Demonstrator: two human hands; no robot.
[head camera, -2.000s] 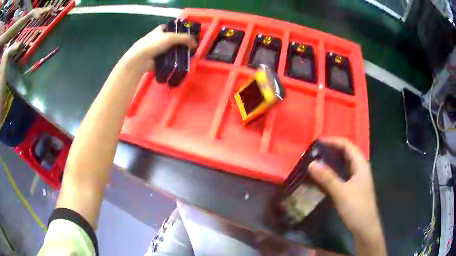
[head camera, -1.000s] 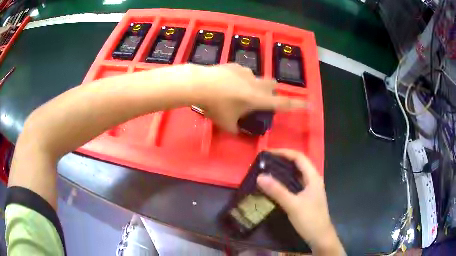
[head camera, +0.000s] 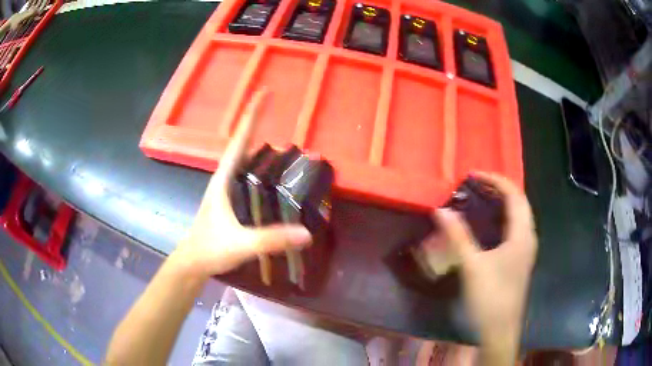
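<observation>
My left hand grips several closed black flip phones side by side, edges up, in front of the tray's near edge. My right hand holds a black flip phone with a pale patch at its lower end; it is blurred, and how many phones are there I cannot tell. The red-orange foam phone tray lies beyond both hands. Black phones with round gold discs lie in its far row of pockets. The near row pockets hold no phones.
A smartphone lies at the right near cables and a white power strip. A thin red stick lies at the left. A red stool stands on the floor at lower left.
My left hand has moved from over the tray to its near side and now shows several phones gripped together. The tray sits higher and further right in view. My right hand still holds its phone.
</observation>
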